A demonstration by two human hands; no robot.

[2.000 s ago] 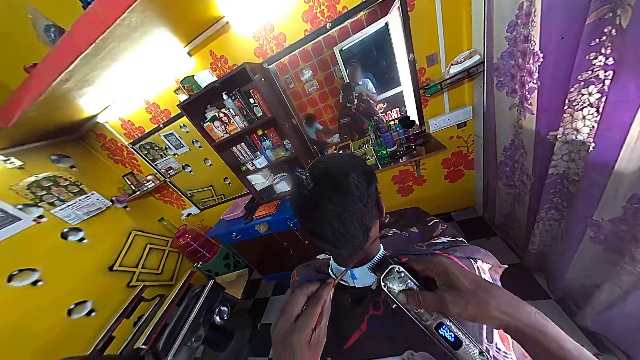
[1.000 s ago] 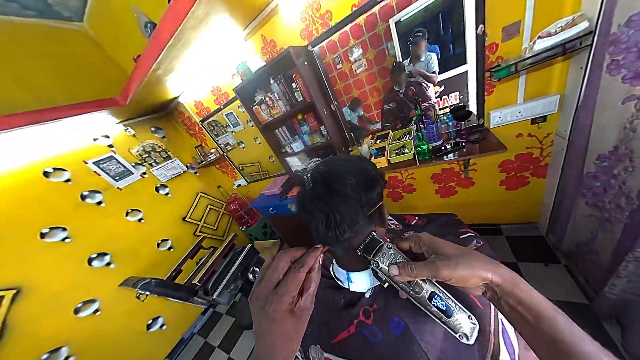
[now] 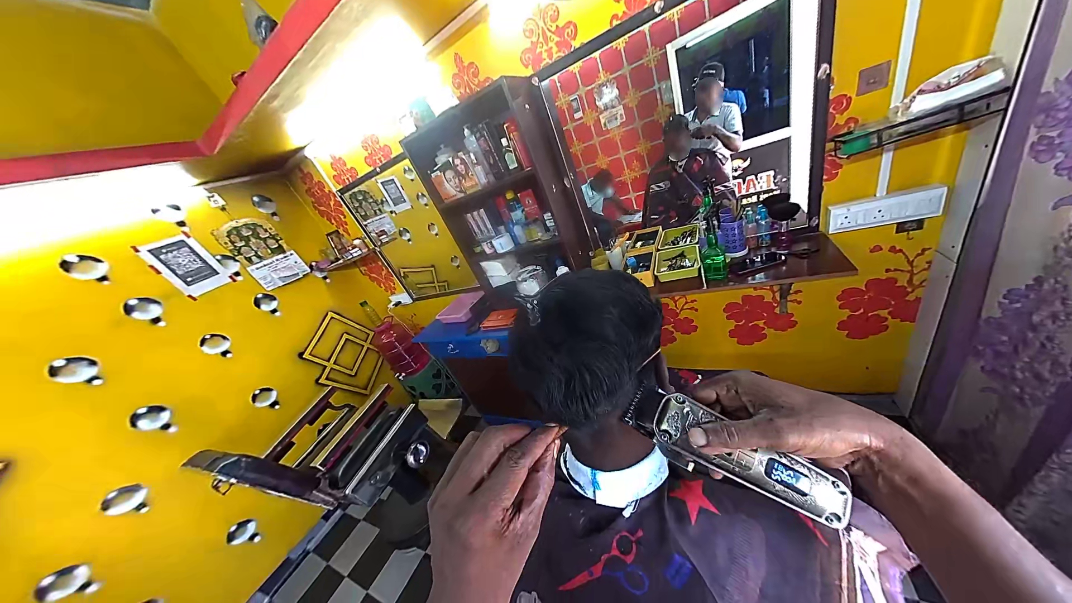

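Observation:
A seated person's head, dark-haired and seen from behind, is in the middle, with a white neck strip above a dark printed barber cape. My right hand grips a metallic cordless hair clipper with a lit display. Its black guard comb touches the hair at the right side of the nape. At the left side of the nape is my left hand, thumb and fingertips pinched together by the hairline; whether something thin is between them, I cannot tell.
Ahead, a wall mirror hangs above a counter with yellow trays, a green spray bottle and a phone. Shelves of bottles stand left of it. A black chair is at lower left. A purple floral curtain hangs at right.
The clipper has moved from low at the neck up to the hair on the right side of the nape. My left hand has risen from the neck strip to the hairline. The view has shifted.

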